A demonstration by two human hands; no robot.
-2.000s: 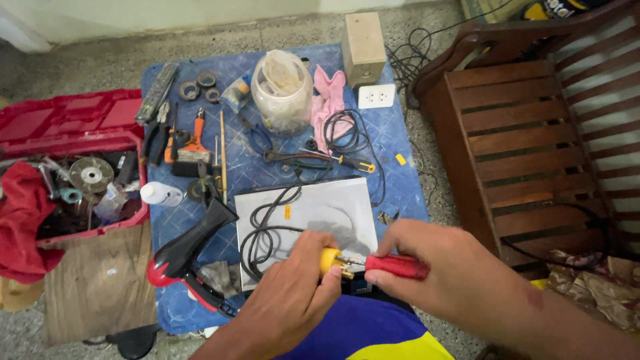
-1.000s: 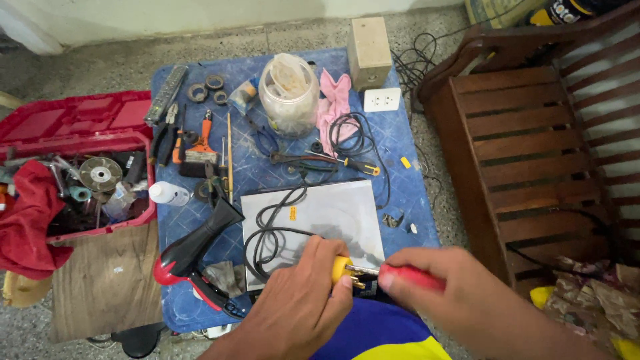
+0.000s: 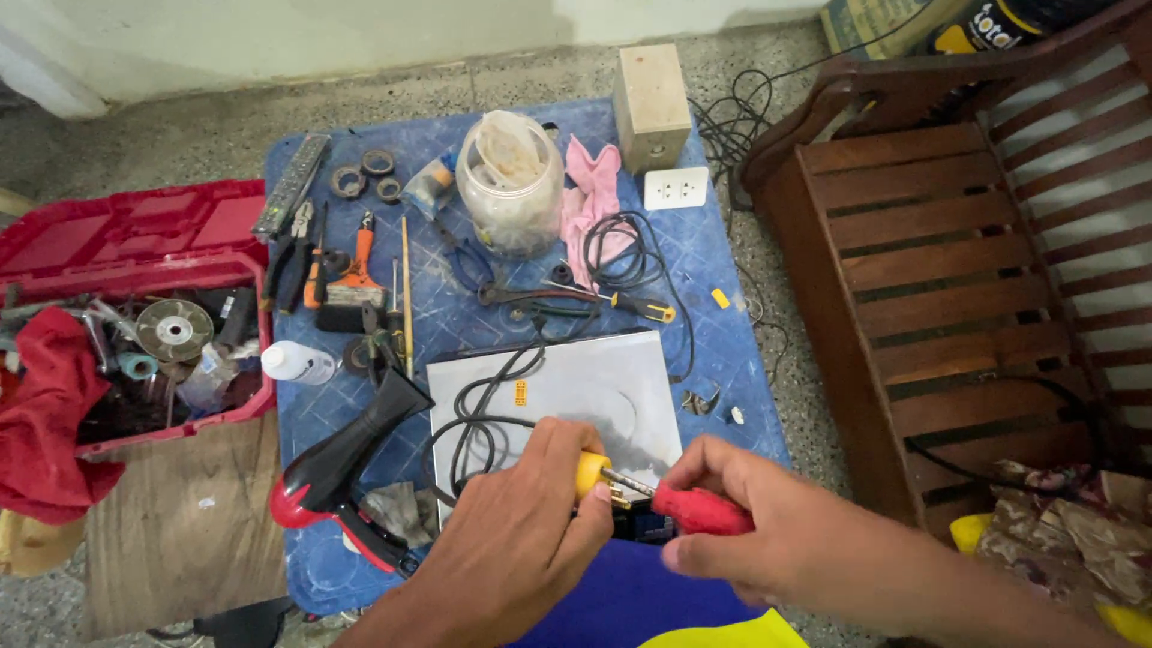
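Note:
My left hand (image 3: 522, 513) grips a yellow electrical plug (image 3: 591, 474) whose brass prongs point right. My right hand (image 3: 756, 522) holds the red handle of a screwdriver (image 3: 704, 511), its metal shaft meeting the face of the plug. Beneath both hands lies a flat silver metal case (image 3: 576, 387), with a coiled black cord (image 3: 477, 418) on top that runs toward my left hand. A black and red hair dryer (image 3: 351, 450) rests left of the case. The screwdriver's tip is hidden at the plug.
On the blue table (image 3: 720, 351) are a clear plastic jar (image 3: 510, 184), pliers (image 3: 290, 256), a paintbrush (image 3: 354, 288), a white bottle (image 3: 300, 363), a white double socket (image 3: 675, 188) and a wooden block (image 3: 652, 108). A red toolbox (image 3: 180, 432) stands left, a wooden bench (image 3: 936, 270) right.
The screwdriver's shaft was angled differently against the plug before and now shows more clearly between my hands. Both hands keep their holds.

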